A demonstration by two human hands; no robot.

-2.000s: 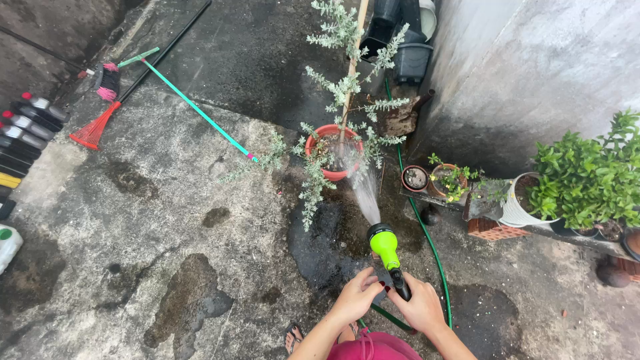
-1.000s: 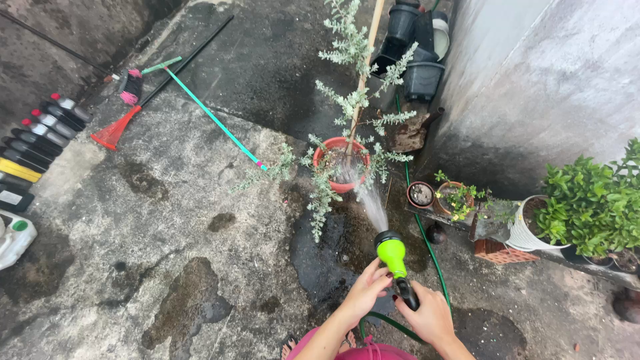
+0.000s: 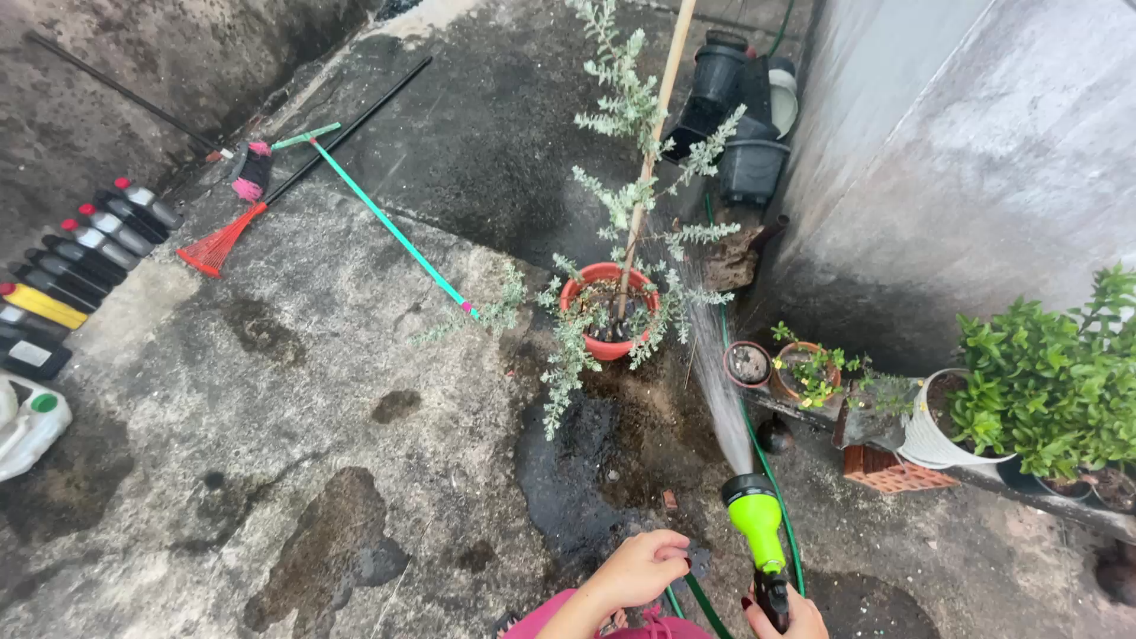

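Observation:
My right hand (image 3: pixel 785 617), at the lower edge, grips the black handle of a lime-green hose spray nozzle (image 3: pixel 756 524). Water fans upward from its black head, just right of a terracotta-coloured pot (image 3: pixel 610 346). A silvery-leaved plant (image 3: pixel 635 191) tied close to a wooden stake (image 3: pixel 658 115) grows in that pot. Left of the nozzle and apart from it is my left hand (image 3: pixel 652 559), fingers curled near the green hose (image 3: pixel 706 608); whether it touches the hose cannot be told.
Small pots (image 3: pixel 748 365) and a white pot (image 3: pixel 932 426) with a leafy plant line a ledge at right. Black pots (image 3: pixel 753 169) stand by the wall. A red rake (image 3: pixel 222 240), a turquoise-handled squeegee (image 3: pixel 390 226) and several bottles (image 3: pixel 93 240) lie at left. Wet patches mark the concrete.
The spray has swung from the terracotta-coloured pot to its right side. My left hand has come away from the nozzle, while my right hand has moved right with it.

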